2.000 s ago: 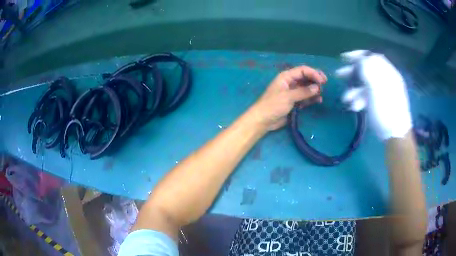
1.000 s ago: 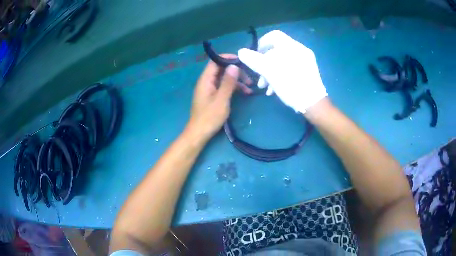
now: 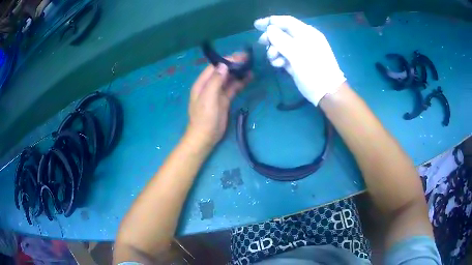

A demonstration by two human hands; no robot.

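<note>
My bare left hand (image 3: 211, 98) holds a small black C-shaped yoke (image 3: 225, 62), blurred, with its open side up. My gloved right hand (image 3: 297, 52) is to the right of it, apart from the yoke, thumb and fingers close together; whether it pinches a thin wire cannot be told. A larger black headband (image 3: 284, 173) lies on the blue-green bench (image 3: 269, 207) below both hands, open side up. A small dark curved piece (image 3: 293, 105) shows beside my right wrist, partly hidden by it.
A pile of black headbands (image 3: 77, 142) lies on the left. Several loose yokes (image 3: 414, 77) lie on the right. Dark curved parts (image 3: 87, 26) rest on the green strip at the upper left. A carton of small parts (image 3: 449, 191) is below the right edge.
My right hand has come away from the yoke and moved slightly up. My left hand has moved a little left with the yoke. The headband now lies slightly lower and its left end shows.
</note>
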